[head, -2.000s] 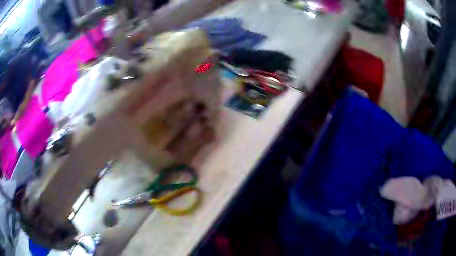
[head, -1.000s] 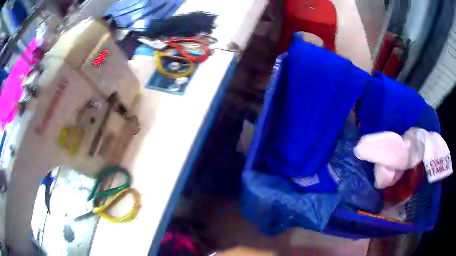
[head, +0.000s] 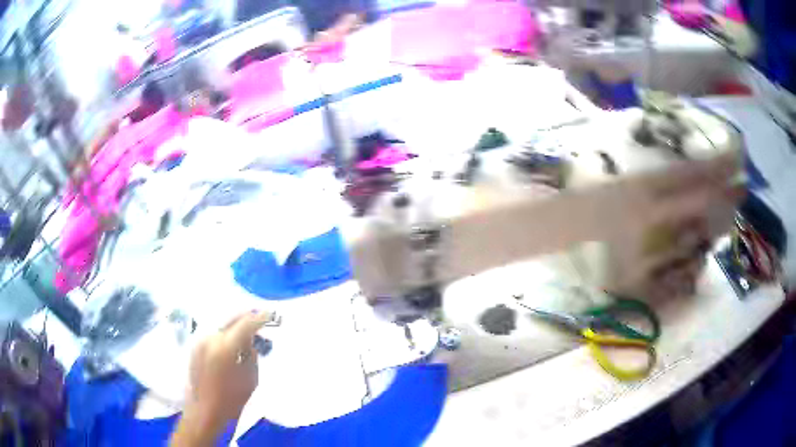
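Note:
My left hand (head: 223,371) is over the white table left of the machine, blurred, with its fingertips beside small dark bits that look like labels (head: 262,347). I cannot tell whether it pinches one. A royal-blue curved fabric piece (head: 375,412) lies at the front edge, below the needle area. Another blue piece (head: 301,266) lies behind, left of the machine head. The cream-white sewing machine (head: 524,218) stands across the middle right. More blue fabric (head: 109,406) is at the lower left. My right hand is not in view.
Scissors with green and yellow handles (head: 615,339) lie right of the needle. A clear bag with dark contents (head: 122,319) is at the left. Pink fabric (head: 463,35) lies on the far tables. More tools (head: 755,249) lie at the right end.
The view has swung left from the blue basket, now out of view, to the needle area and the table left of it. My left hand and the blue pieces there have come into view.

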